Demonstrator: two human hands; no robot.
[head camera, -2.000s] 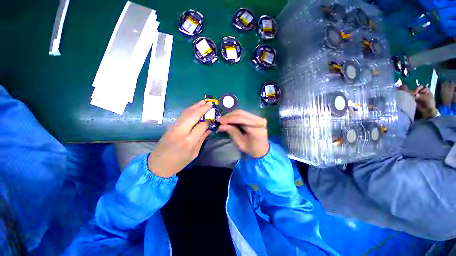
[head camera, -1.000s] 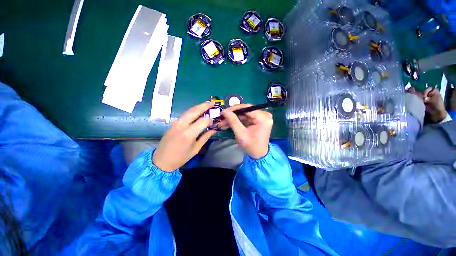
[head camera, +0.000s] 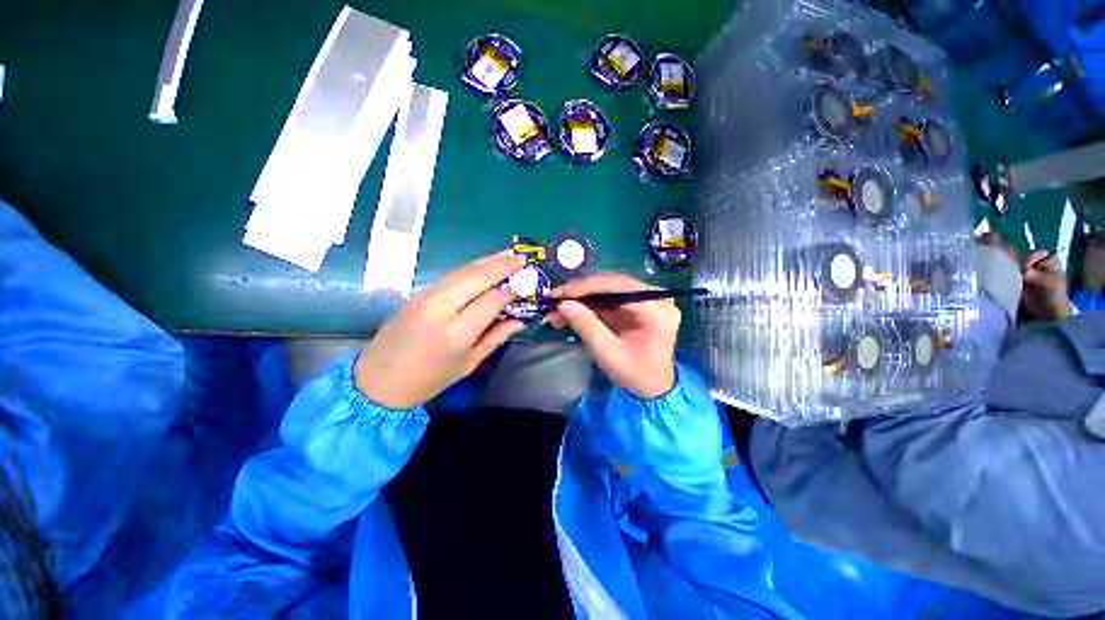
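My left hand holds a round watch housing by its edge at the bench's near edge. A pale square shows inside the housing. My right hand grips dark tweezers, whose tip points left at the housing's right side; whether it touches is too small to tell. A round display module with a pale centre lies just beyond the housing, and an orange-gold flex cable shows beside it. My left fingers hide part of the housing.
Several watch housings lie on the green bench further back. White adhesive strips lie at left. A tall stack of clear blister trays with displays stands at right. People in blue and grey smocks sit on both sides.
Since two seconds ago, the dark tweezers have come into clear view in my right hand, now lying nearly level. My left hand still holds the housing. The camera view has shifted slightly.
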